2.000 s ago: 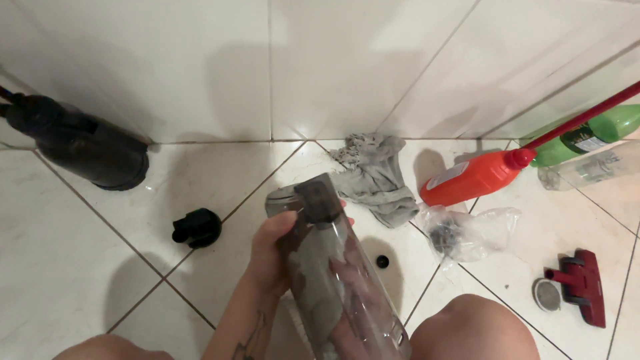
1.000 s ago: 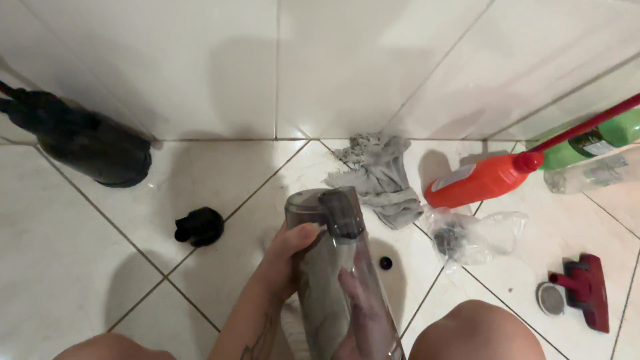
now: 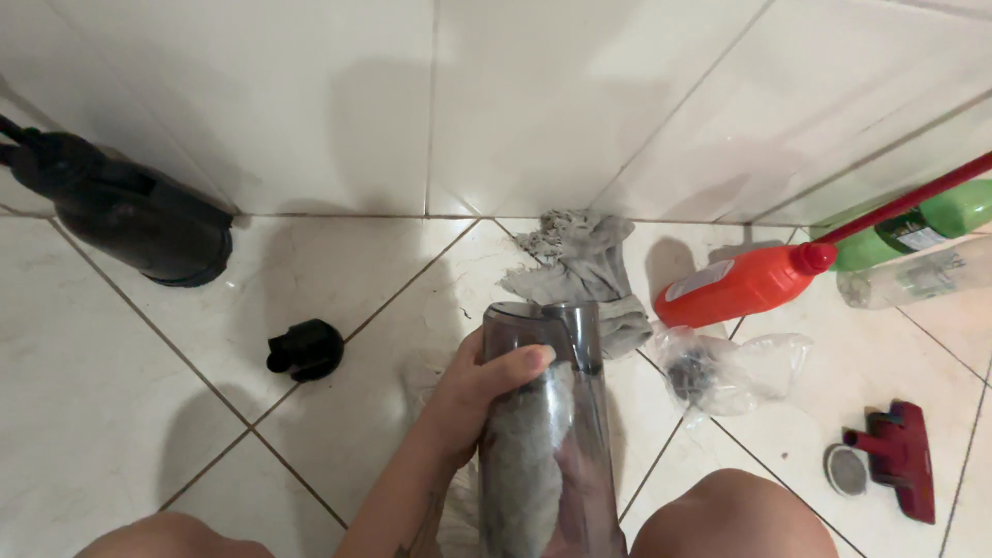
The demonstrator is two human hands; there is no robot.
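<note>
My left hand (image 3: 496, 387) grips the upper part of a clear grey plastic canister (image 3: 546, 434), thumb across its front. The canister, which looks like a vacuum cleaner's dust container, stands nearly upright in view between my knees. Greyish-white patches show through its wall. Skin of my right hand (image 3: 577, 488) shows through the lower right of the plastic; whether it is inside or behind, and what it holds, I cannot tell. A frayed grey cloth (image 3: 612, 263) lies on the floor just beyond the canister. To the left lies a black plastic fitting (image 3: 308, 350).
A dark vacuum body (image 3: 147, 217) stands by the wall at left. At right are a red-orange bottle (image 3: 736, 287), a clear plastic bag (image 3: 744, 372), a red floor nozzle (image 3: 907, 461), a round grey disc (image 3: 845, 470), green (image 3: 961, 205) and clear (image 3: 922, 275) bottles, and a red pole (image 3: 914, 194).
The canister, tilted to the left two seconds ago, is now more upright. My left thumb has moved across its front. A small black round piece seen on the floor earlier is now out of sight.
</note>
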